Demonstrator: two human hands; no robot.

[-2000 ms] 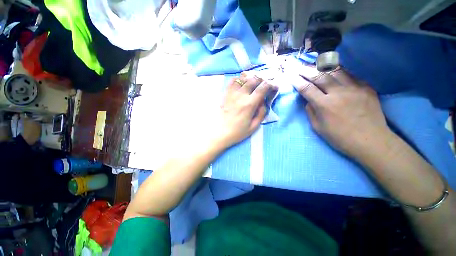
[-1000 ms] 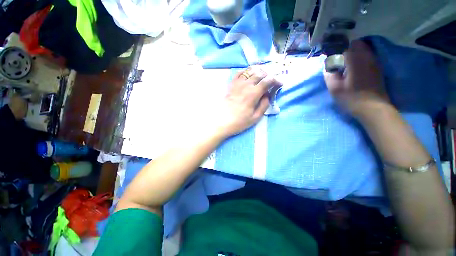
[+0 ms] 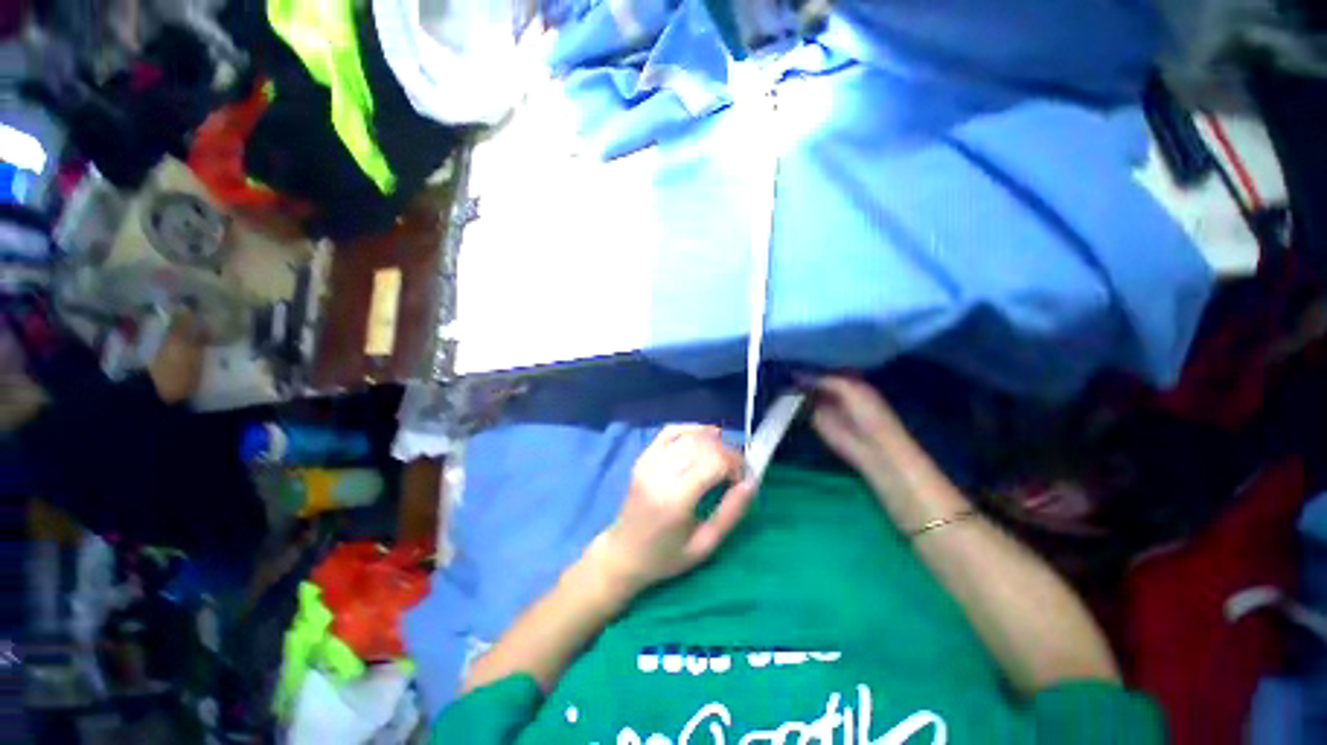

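Observation:
A narrow white tape runs from the bright needle area at the top down over the light blue fabric panel to my lap. My left hand is shut on the tape below the table edge, at my waist. A short length of tape slants up from it to my right hand, whose fingers are closed on that part below the panel's front edge. The needle area is glaring, and the needle and presser foot cannot be made out.
Blue cut pieces hang at my lap's left. White cloth, black and neon garments lie top left. Two bottles and an orange bag are at left. A black tool lies at the right table edge. Another person's hand shows left.
Both hands have left the needle area and come down to my lap, where they hold the tape. The tape now stretches from the needle area. The view has tilted down.

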